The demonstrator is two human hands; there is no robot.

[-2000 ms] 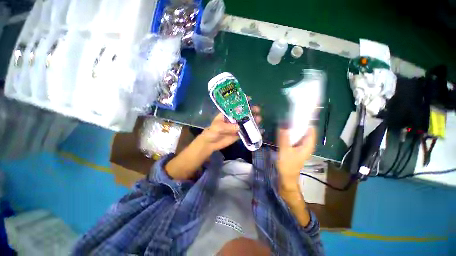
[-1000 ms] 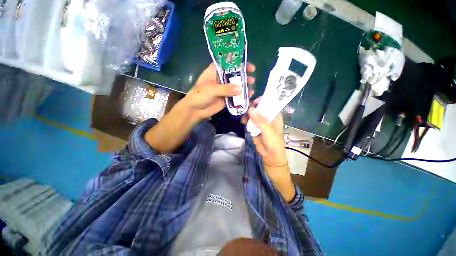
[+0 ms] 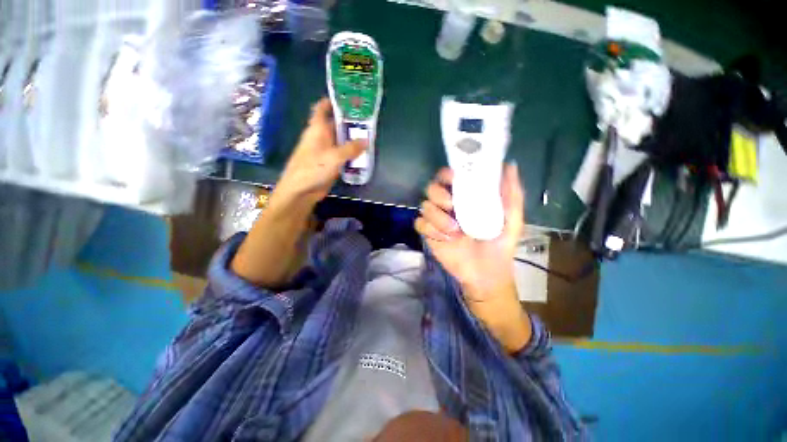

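My left hand (image 3: 312, 161) is bare and holds the rear housing with PCB (image 3: 355, 91) by its narrow lower end, thumb on the white block there. The green board with a dark and gold display faces up. My right hand (image 3: 475, 246) is bare and holds the white front housing (image 3: 480, 173) from below, fingers around its narrow end. The housing's dark display window and grey oval button area face up. The two halves are apart, side by side over the front part of the green mat.
A large white divided tray (image 3: 82, 112) and a crumpled plastic bag (image 3: 207, 73) are at left, beside a blue parts bin (image 3: 253, 116). A translucent bottle (image 3: 455, 34) stands at the back. White cloth (image 3: 634, 102), black-handled irons (image 3: 608, 186) and cables are at right. A slim dark stick (image 3: 547, 173) lies on the mat.
The front housing has turned more upright and moved away from the rear housing, which has shifted left with my left hand. Both halves stay held.
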